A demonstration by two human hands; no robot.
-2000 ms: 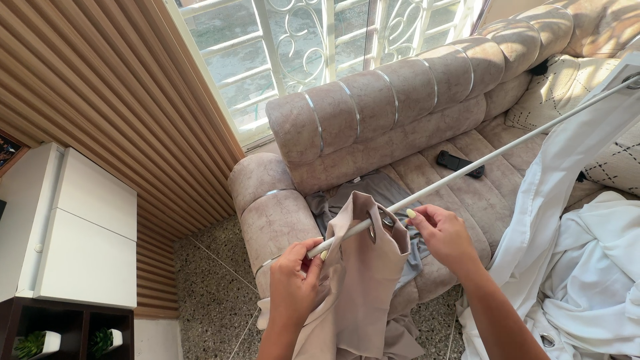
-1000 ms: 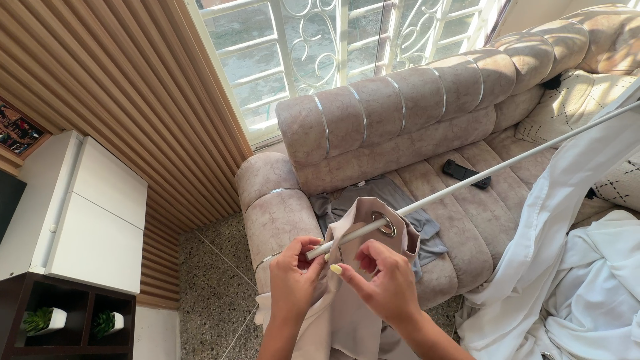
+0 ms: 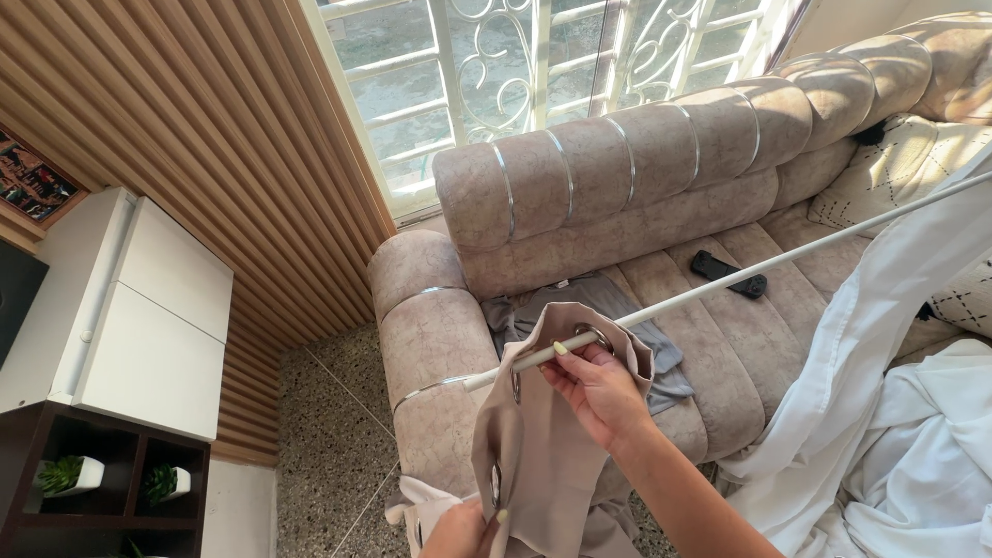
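A long white curtain rod runs diagonally from upper right down to its free end near the sofa arm. My right hand pinches the rod between thumb and fingers, between two metal grommets. A beige grommet curtain hangs from the rod near that end, with the rod through some of its rings. Lower down, my left hand holds the curtain's edge just under a metal grommet; part of this hand is cut off by the frame. White sheer fabric drapes at the right, near the rod.
Behind the rod stands a beige tufted sofa with a grey garment, a black game controller and patterned cushions. A white cabinet and dark shelf with potted plants are at the left. A barred window is behind.
My left hand has left the rod's end and moved down to the curtain's edge. My right hand, off the rod one second ago, now grips it. The rod's tip now sticks out past the curtain.
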